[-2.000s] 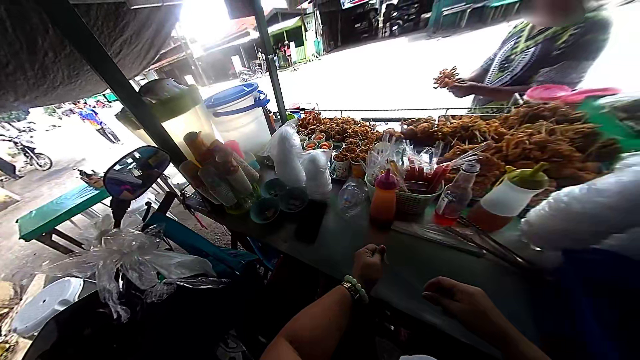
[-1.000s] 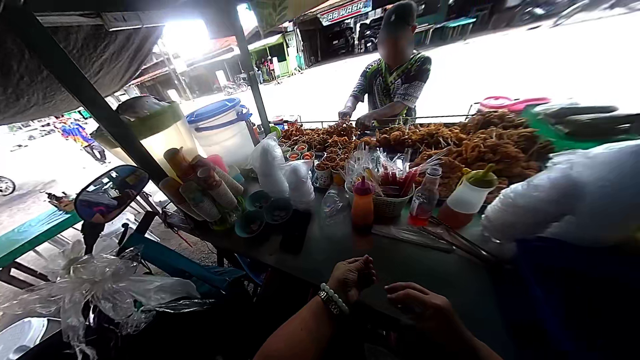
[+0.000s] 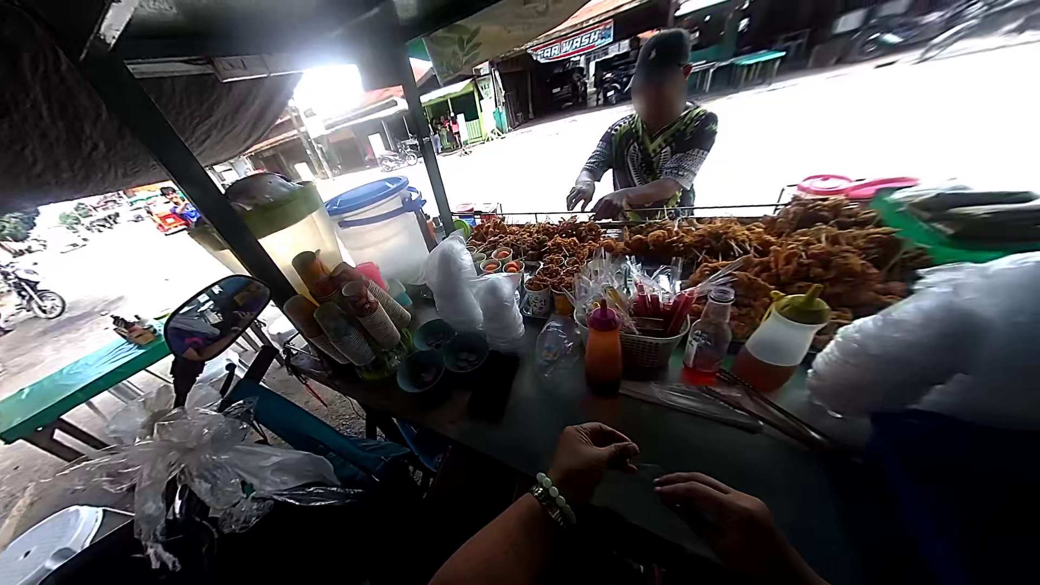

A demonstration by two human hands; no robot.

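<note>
My left hand point(image 3: 591, 461), with a beaded bracelet at the wrist, is over the counter with its fingers curled and thumb near the fingertips; whether it pinches something thin is not clear. My right hand point(image 3: 715, 508) is beside it, palm down, fingers slightly bent, with nothing visible in it. Beyond them stand an orange squeeze bottle point(image 3: 604, 349), a plastic basket point(image 3: 654, 353) of wrapped items, a glass bottle point(image 3: 708, 337) with red liquid and a white squeeze bottle point(image 3: 784, 337) with a green cap. Metal tongs point(image 3: 772, 406) lie to the right. Fried food point(image 3: 837, 260) is heaped behind.
Stacked cups point(image 3: 349, 317), dark bowls point(image 3: 443, 357) and a dark flat object point(image 3: 494, 390) are at the left. White plastic bags point(image 3: 934, 341) fill the right side. A person point(image 3: 662, 146) stands across the counter, hands at the food. A mirror point(image 3: 217, 317) and knotted plastic point(image 3: 195, 455) are at far left.
The person across the counter held a piece of food at the right two seconds ago; now both their hands are low over the food. My hands remain low over the counter.
</note>
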